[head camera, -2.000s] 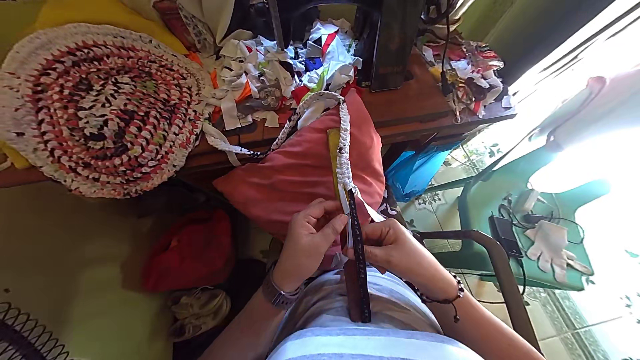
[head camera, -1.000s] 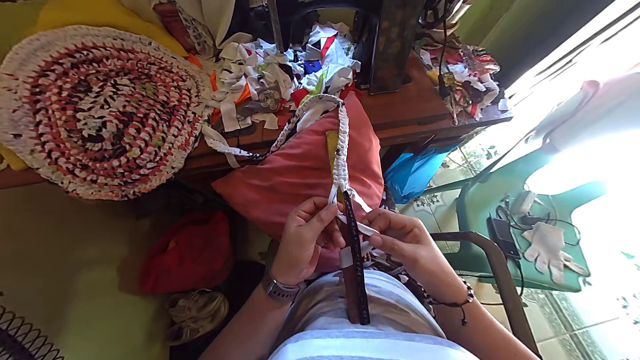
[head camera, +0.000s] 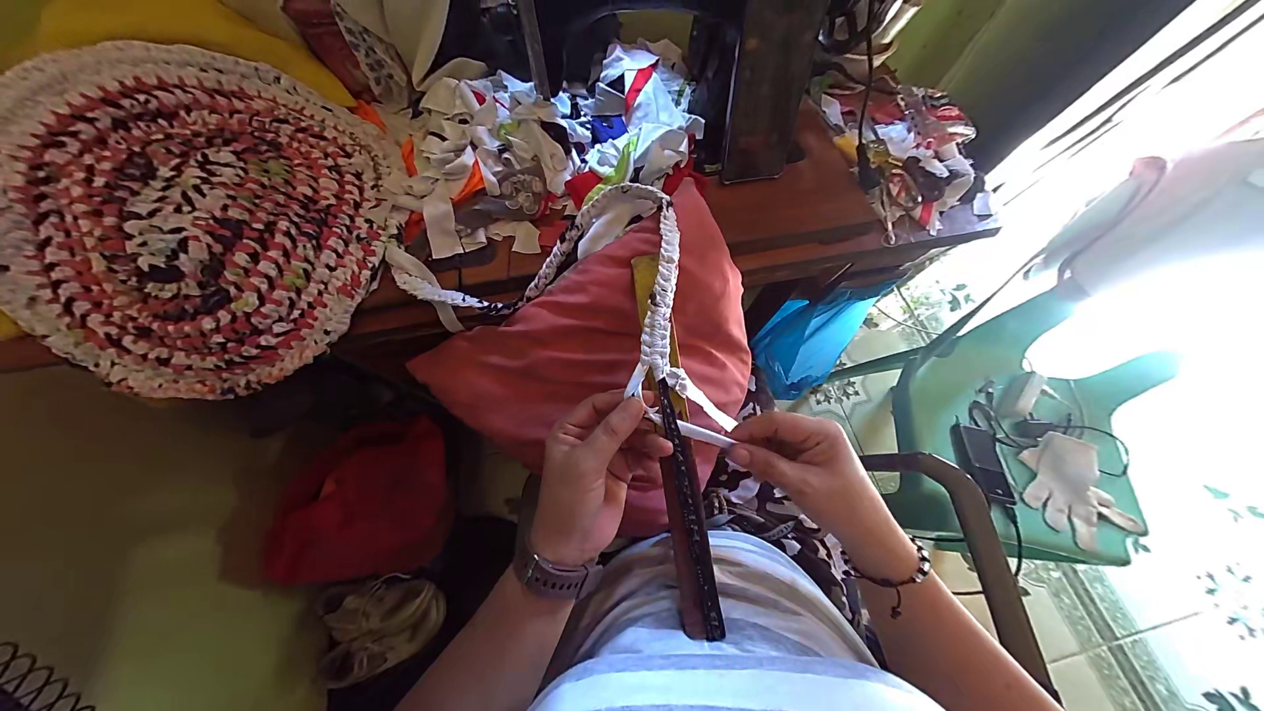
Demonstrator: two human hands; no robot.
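A braid of white and dark fabric strips (head camera: 660,286) runs over a red cushion (head camera: 553,346) and along a flat, dark-edged bar (head camera: 694,553) that reaches to my shirt. Below the braid's end, my left hand (head camera: 592,464) pinches the strips left of the bar. My right hand (head camera: 800,464) grips a white fabric strip (head camera: 696,432) between thumb and finger, stretched across the bar from the left hand. Another white strip slants from the braid's end toward my right fingers. From the braid's far end, strips lead to a round coiled rag rug (head camera: 188,217) at the left.
Fabric scraps (head camera: 513,148) lie on the wooden table (head camera: 780,217) by a dark machine (head camera: 760,89). At the right, a green plastic chair (head camera: 987,395) holds cables and a glove (head camera: 1066,484). A blue bag (head camera: 810,341) hangs below the table; a red cloth item (head camera: 365,504) is lower left.
Two seconds ago my hands were closer together at the bar. My right hand has since moved to the right, with a white strip now stretched between both hands.
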